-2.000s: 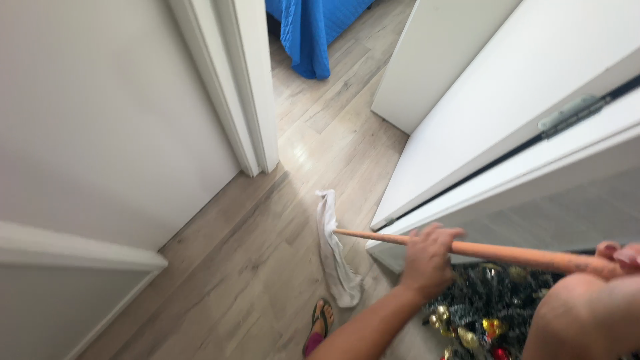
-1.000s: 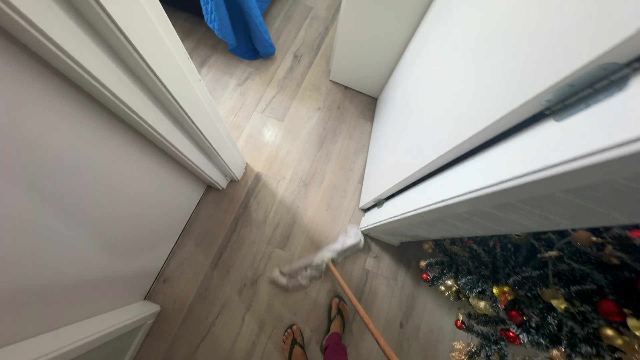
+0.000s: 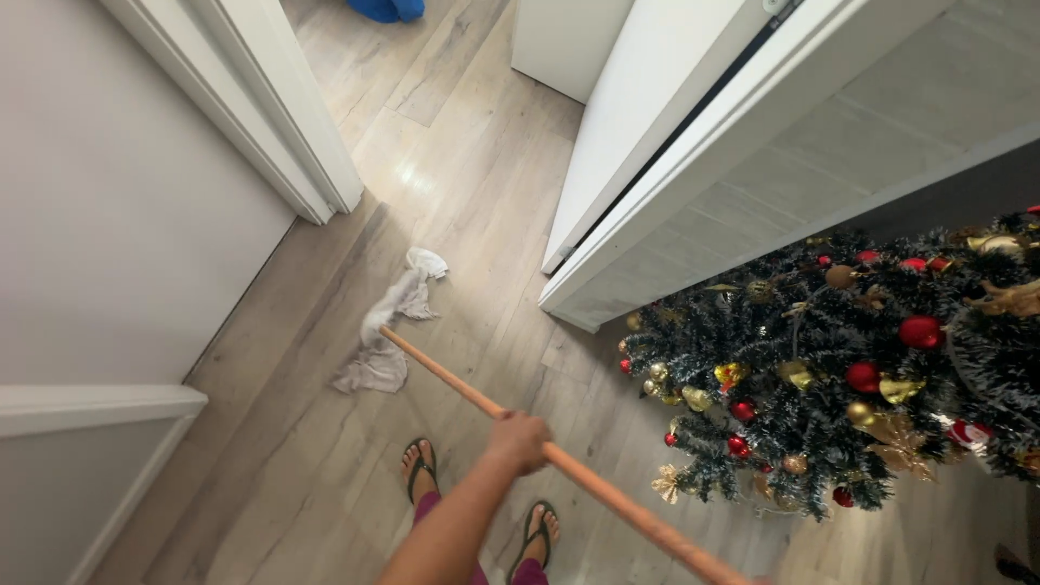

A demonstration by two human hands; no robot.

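Note:
My left hand [image 3: 520, 443] is closed around the orange-brown handle [image 3: 626, 504] of a mop or floor squeegee. The handle slants from the lower right down to a whitish cloth [image 3: 390, 305], which lies bunched and partly spread on the wood-look floor, covering the tool's head. At the bottom edge, beside the upper end of the handle, a blurred sliver of skin may be my right hand; its grip cannot be made out. My feet in dark flip-flops stand on either side of my left forearm, below the cloth.
A white door frame [image 3: 284, 106] and wall stand left of the doorway. An open white door [image 3: 642, 122] and its frame are on the right. A decorated Christmas tree [image 3: 812, 382] spreads beside them. Blue fabric [image 3: 388, 8] shows beyond the doorway.
The cloth has moved left from beside the right door frame, where it was one second ago. My left hand, out of view then, shows again on the handle.

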